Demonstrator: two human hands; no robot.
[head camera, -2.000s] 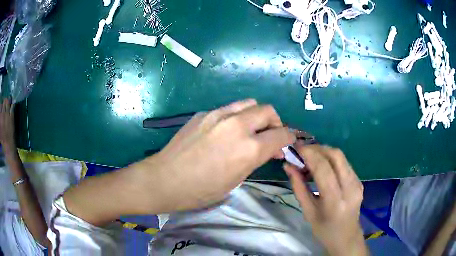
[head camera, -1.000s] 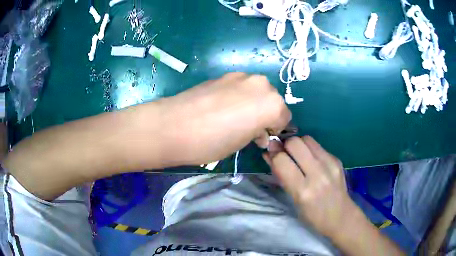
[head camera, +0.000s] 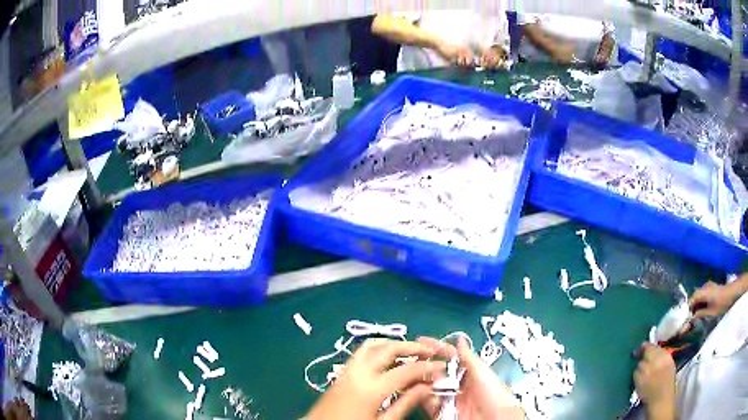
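Observation:
My left hand (head camera: 373, 381) and my right hand (head camera: 484, 390) are together at the bottom centre, cut off by the lower edge. Between their fingertips they hold a small white plastic piece (head camera: 447, 382), with a white cord looping above it. The fingers hide part of the piece, so I cannot tell if it is open or closed. White cord assemblies (head camera: 376, 329) lie on the green table just behind my left hand. A heap of small white parts (head camera: 533, 353) lies right of my right hand.
Three blue bins (head camera: 394, 258) full of white parts or cords stand across the table (head camera: 271, 328). Loose white pieces (head camera: 205, 361) and thin metal bits (head camera: 238, 402) lie at the lower left. Another person's hands (head camera: 656, 369) work at the right. More people sit beyond the bins.
The view has tilted up to show the bins and far side. The dark-handled tool is out of view. My hands sit lower in the picture, now around a white piece with a cord.

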